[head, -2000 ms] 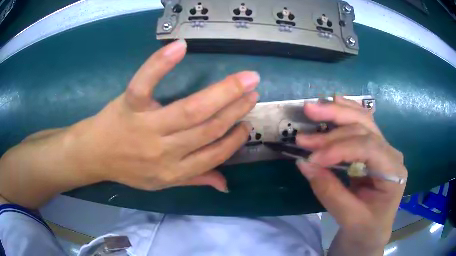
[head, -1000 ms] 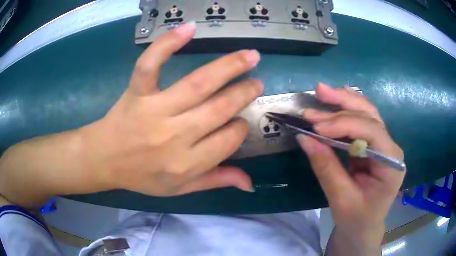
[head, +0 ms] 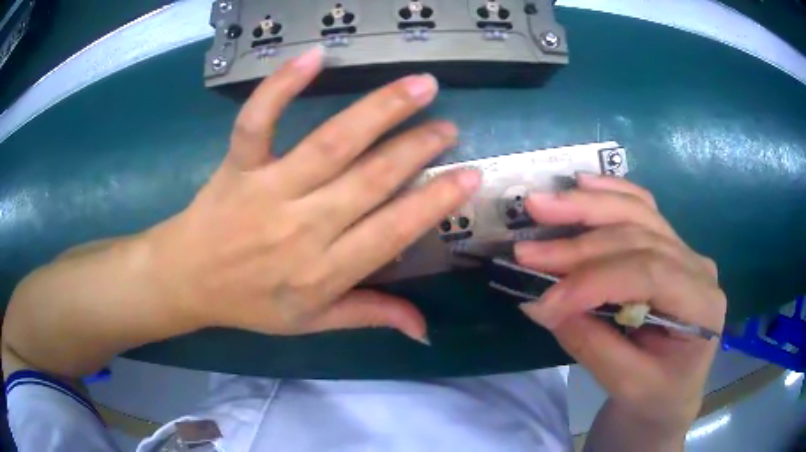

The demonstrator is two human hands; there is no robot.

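Note:
A single silver-grey fixture plate (head: pixel 552 168) lies on the dark green surface, slightly tilted. Two of its cavities show; my left hand hides its left part. My left hand (head: pixel 300 207) is spread palm down over the plate, its fingers resting on or just above it. My right hand (head: pixel 627 274) holds the tweezers (head: pixel 676 325) like a pen, with a yellowish band (head: pixel 632 315) near the rear. The tweezer tips are apart at the plate's near edge, below the cavities. I cannot see any part between them.
A thick stack of fixture plates (head: pixel 389 53) with four cavities lies beyond my hands. The dark green surface (head: pixel 707 194) curves around, with a white strip (head: pixel 707 55) behind it. A blue plastic object (head: pixel 778 335) shows at the lower right.
The plate stack has shifted left in view. The tweezers have moved from a cavity down to the plate's near edge, and their tips have opened. My left fingers have shifted slightly over the plate.

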